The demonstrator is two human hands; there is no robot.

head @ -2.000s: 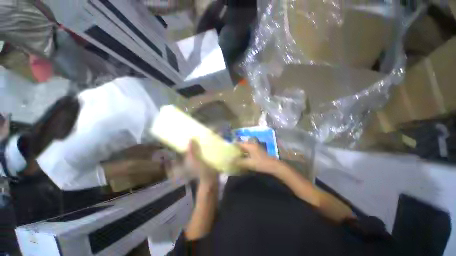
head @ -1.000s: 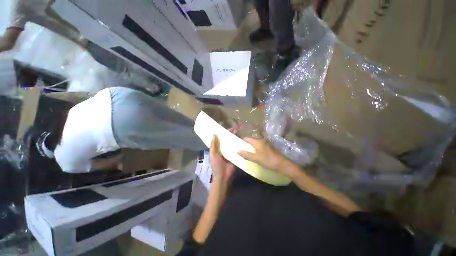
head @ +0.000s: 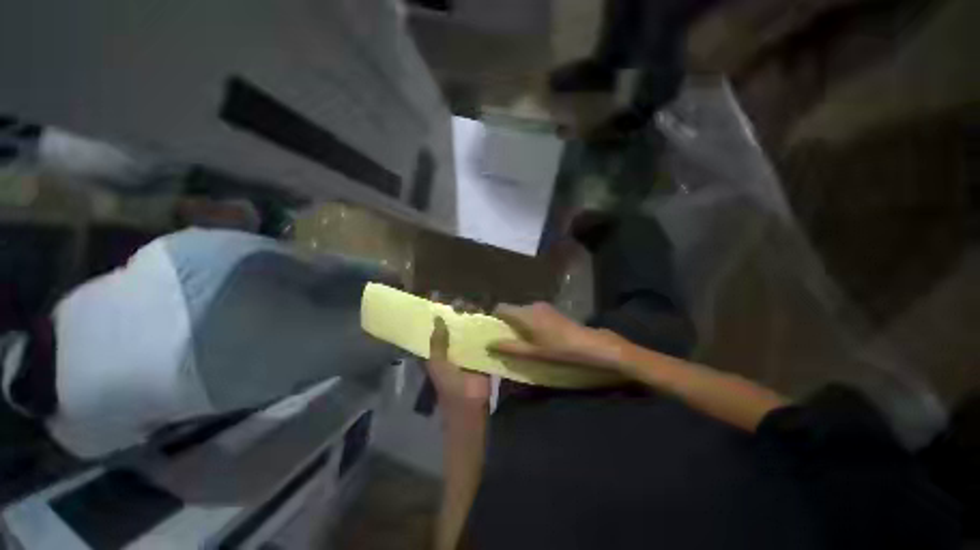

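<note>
A long pale-yellow label sheet or thin stack lies across the middle of the view, its far end pointing left and its near end running under my right forearm. My left hand holds it from below, with a finger or thumb over its face. My right hand rests on its upper side with the fingertips against the surface. Whether a small sticker is at the fingertips cannot be told. The view is dim and blurred.
A large soundbar carton leans at upper left, with a white end panel beside it. A person in a white top bends at left. More cartons stand lower left. Clear film and a dark-clothed leg are at right.
My view has shifted closer to the leaning carton and darkened. The yellow sheet lies flatter across the view, still in both hands. A dark leg now shows just beyond my right hand.
</note>
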